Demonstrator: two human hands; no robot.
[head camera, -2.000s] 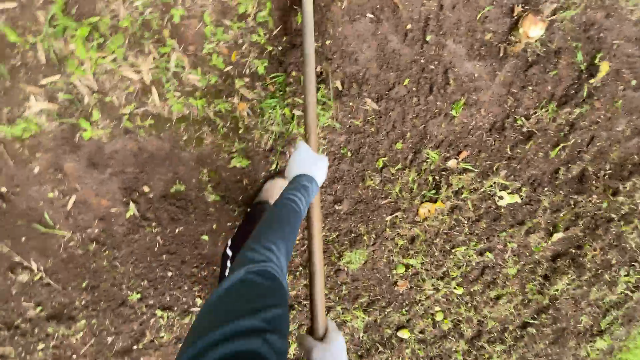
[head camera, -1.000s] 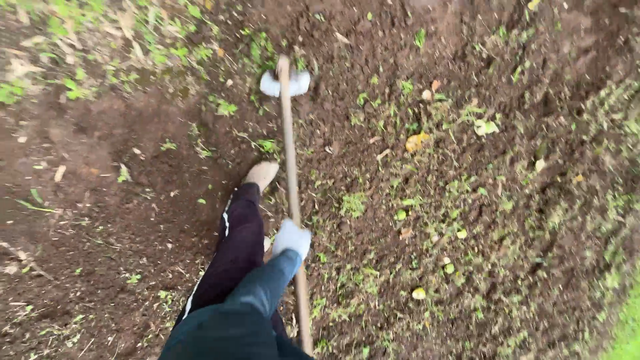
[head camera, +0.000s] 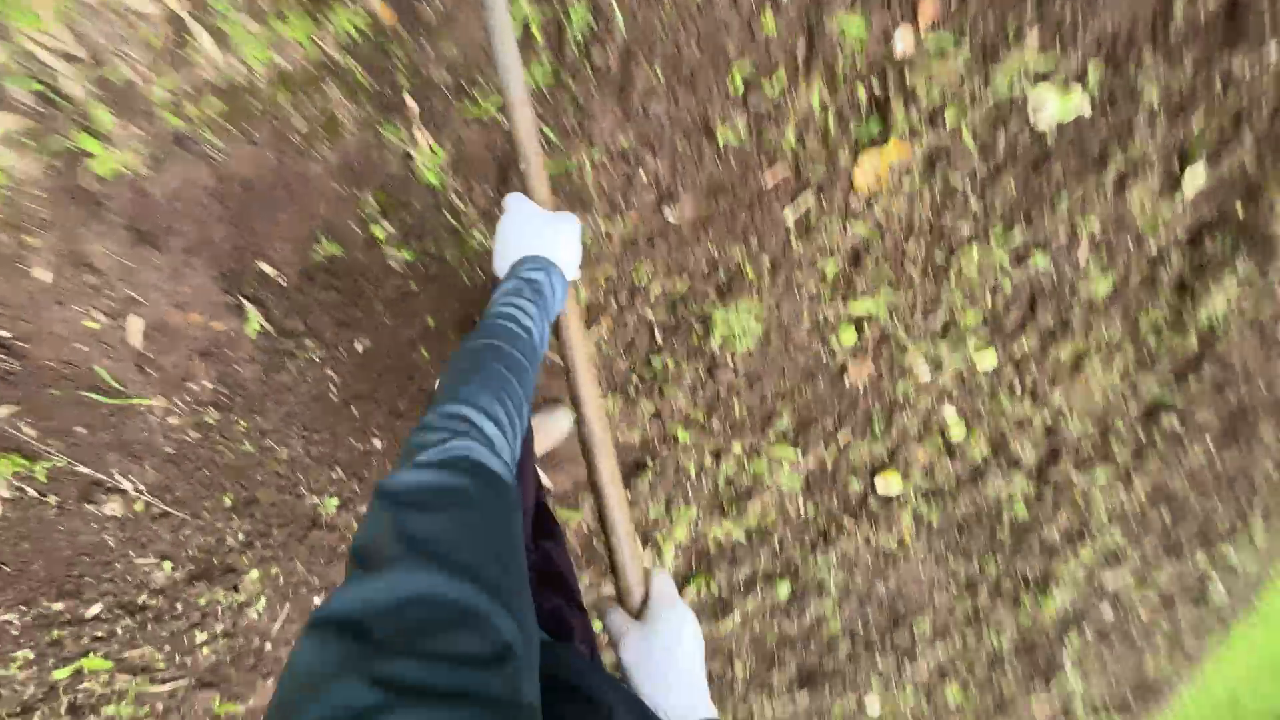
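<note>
A long wooden hoe handle (head camera: 592, 420) runs from the top edge down to the lower middle of the view, tilted slightly. My left hand (head camera: 538, 237), in a white glove, is closed around its upper part, with the blue-green sleeve stretched out behind it. Lower down, near the handle's end, my right hand (head camera: 660, 635), also gloved in white, grips the wood. The hoe's head is out of view beyond the top edge.
Dark soil (head camera: 300, 400) with small weeds and dry bits lies all around. A foot (head camera: 553, 428) and a dark trouser leg are just left of the handle. Yellow leaves (head camera: 880, 165) lie to the right, and bright green grass (head camera: 1235, 665) fills the lower right corner.
The hoe's metal head, in view a second ago, has gone out past the top edge. My left hand has moved forward with the handle, and my right hand shows again at the bottom.
</note>
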